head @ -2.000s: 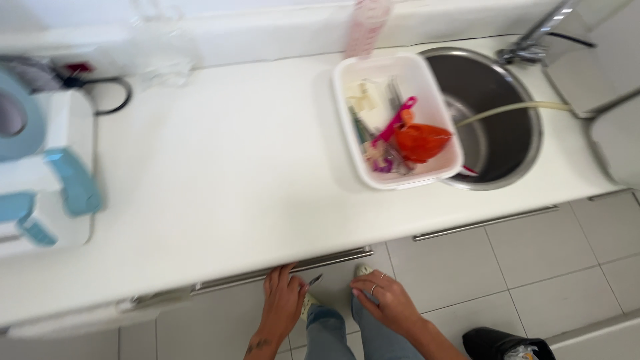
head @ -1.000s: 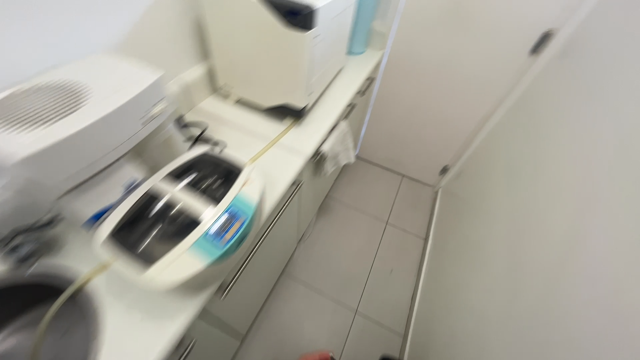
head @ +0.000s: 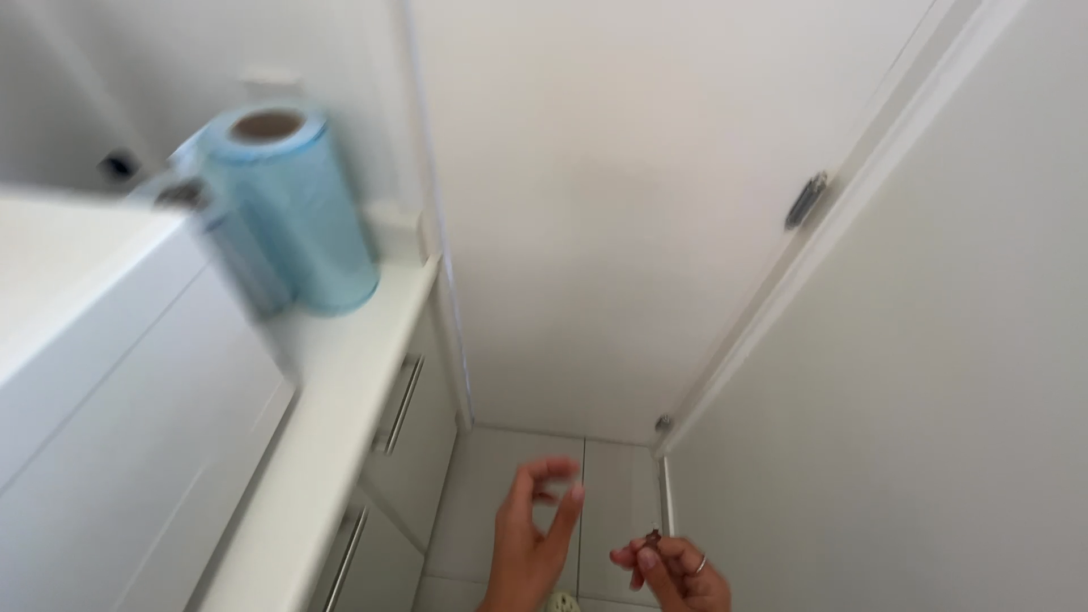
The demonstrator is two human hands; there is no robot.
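Note:
Low in the frame, my left hand [head: 537,531] is held over the floor with its fingers curved and apart, nothing between them. To its right, my right hand [head: 676,571], with a ring on one finger, pinches a small dark brown object [head: 653,539] between thumb and fingertips; the object is too small to identify. Both hands are off the counter and apart from each other.
A white counter [head: 340,416] over drawers with metal bar handles [head: 399,404] runs along the left. On it stand a large white appliance [head: 127,408] and rolls of blue film [head: 302,212]. A white door [head: 595,212] closes the far end; a wall [head: 918,408] bounds the right.
The view has swung right along the counter, from the sink and plastic tub, past an ultrasonic cleaner, to the door. Both hands are in full view again, with the left one's fingers spread.

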